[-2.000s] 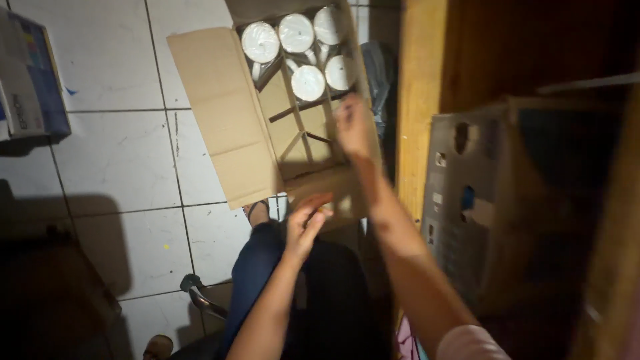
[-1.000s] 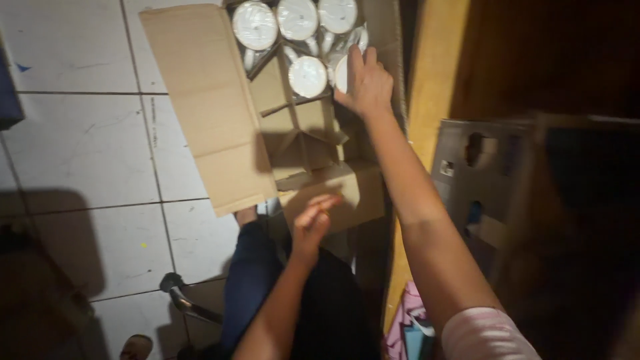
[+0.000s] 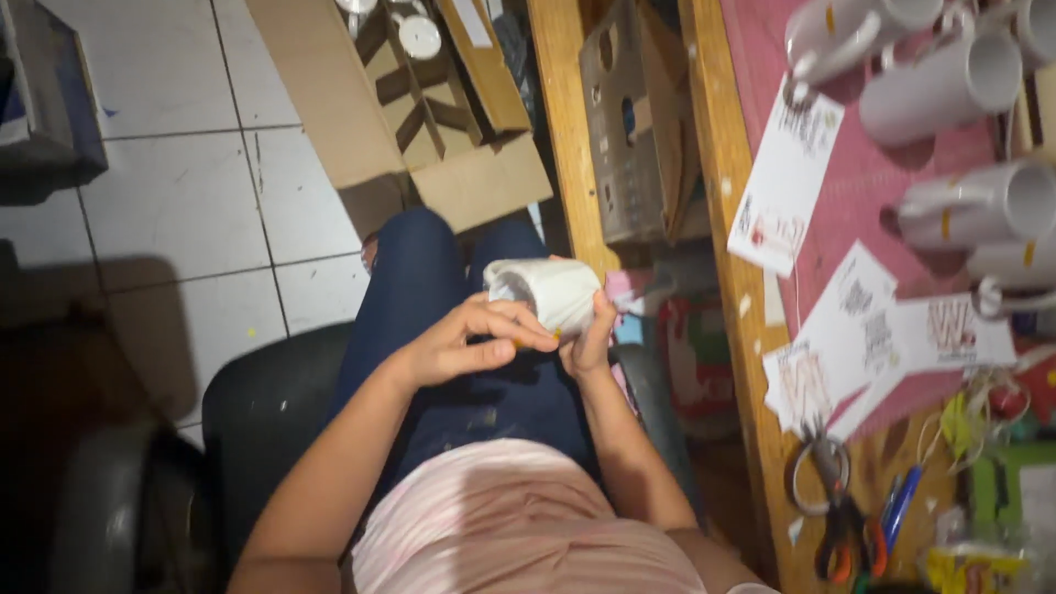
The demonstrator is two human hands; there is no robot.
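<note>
A white mug [image 3: 557, 289] in a thin wrapping lies sideways above my lap, its open end toward the left. My right hand [image 3: 590, 330] grips its right end. My left hand [image 3: 478, 334] rests its fingers along the near side of the mug, thumb apart. Beyond my knees stands an open cardboard box [image 3: 483, 186] with cardboard dividers; a white mug [image 3: 419, 37] sits in one compartment, and part of another shows at the top edge of the view.
At right, a wooden table [image 3: 734, 330] bears several white mugs [image 3: 940, 91], printed paper strips [image 3: 788, 173], scissors [image 3: 833, 503] and a blue pen [image 3: 903, 503]. Another cardboard box [image 3: 627, 124] stands beside the wooden edge. A black chair [image 3: 272, 396] is under me.
My right hand has come back from the divided box to my lap and now holds a wrapped mug. My left hand has joined it there. The view has swung toward the table.
</note>
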